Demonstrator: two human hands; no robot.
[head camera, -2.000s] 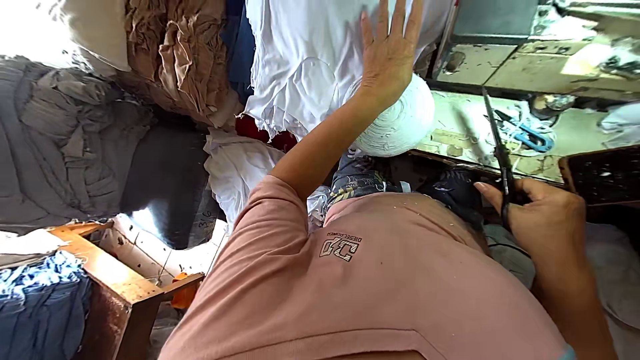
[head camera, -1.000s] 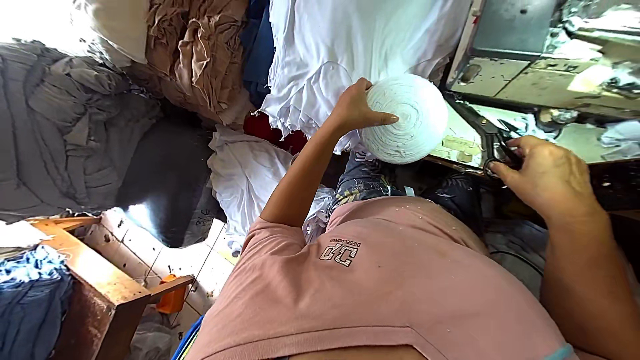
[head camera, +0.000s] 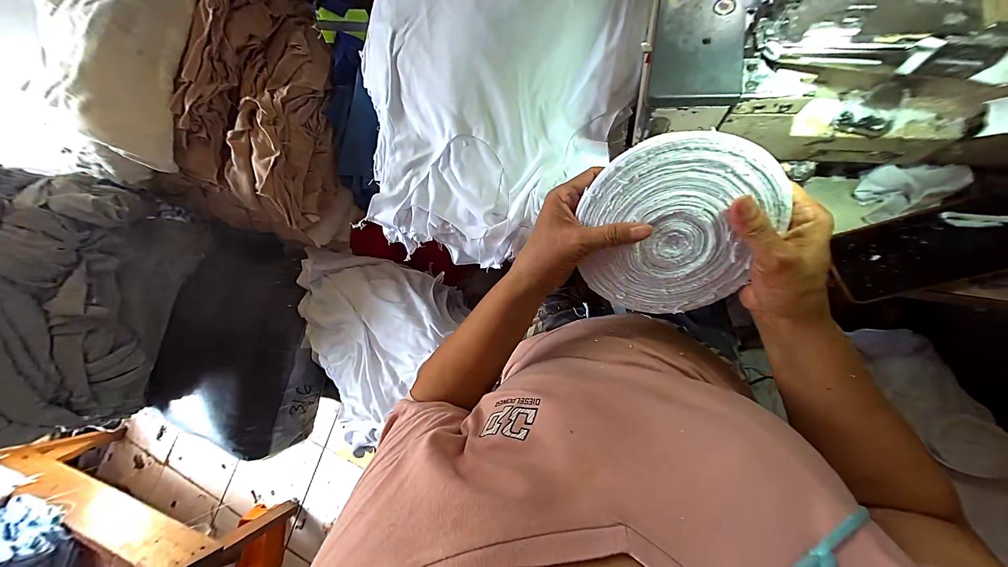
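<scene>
A flat, round roll of white fabric strip (head camera: 677, 244) is held up in front of my body, its spiral-wound face toward the camera. My left hand (head camera: 579, 228) grips its left edge, the thumb lying across the face. On the right edge is my right hand (head camera: 783, 248), thumb on the face and fingers behind the roll. White fabric pieces (head camera: 504, 118) with ragged edges are draped just beyond the roll. The scissors seen in my right hand earlier cannot be made out.
Brown cloth (head camera: 256, 118) and grey cloth (head camera: 63, 315) are heaped at left, beside a black plastic bag (head camera: 232, 331). More white cloth (head camera: 378, 323) hangs near my left elbow. A worn worktable (head camera: 843, 197) with scraps is at right; a wooden stool or frame (head camera: 118, 504) stands lower left.
My right hand has let go of the scissors and taken hold of the roll. The roll, beside or in my left hand before, is now lifted between both hands.
</scene>
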